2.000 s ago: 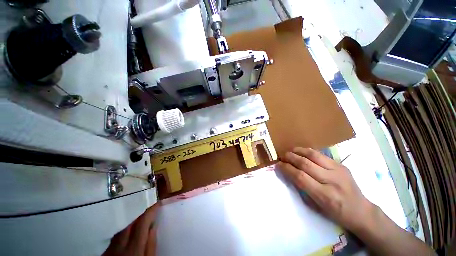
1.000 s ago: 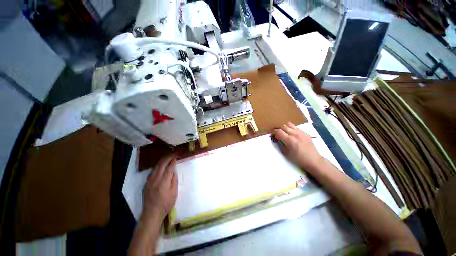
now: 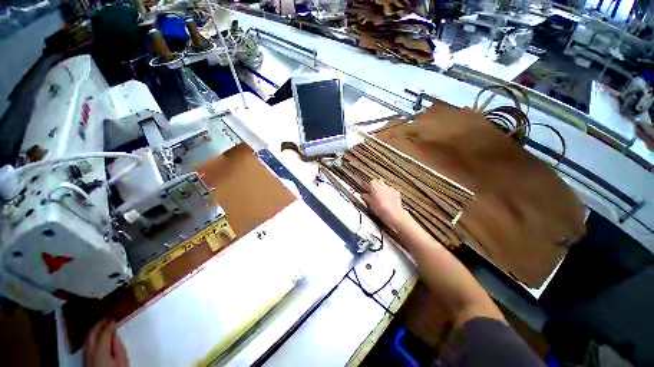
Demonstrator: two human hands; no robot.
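Observation:
My left hand (image 3: 105, 345) is cut off by the bottom edge. Its fingers rest at the left end of the white template (image 3: 208, 304), on the brown panel's edge. My right hand (image 3: 382, 202) is on the stack of narrow brown straps (image 3: 412, 183), fingers bent down; whether a strap is pinched is hidden. The brown panel (image 3: 247, 188) lies under the template and the yellow clamp foot (image 3: 183, 252). The white sewing machine head (image 3: 61, 251) with a red mark stands at left.
The control screen (image 3: 320, 111) stands behind the straps. A large brown sheet pile (image 3: 495, 193) lies to the right, with looped straps (image 3: 505, 118) behind it. A cable (image 3: 369, 287) lies near the table edge. Other machines and brown piles stand behind.
The view has swung right. My right hand has left the template's right end and moved to the strap stack. My left hand remains at the template's left end.

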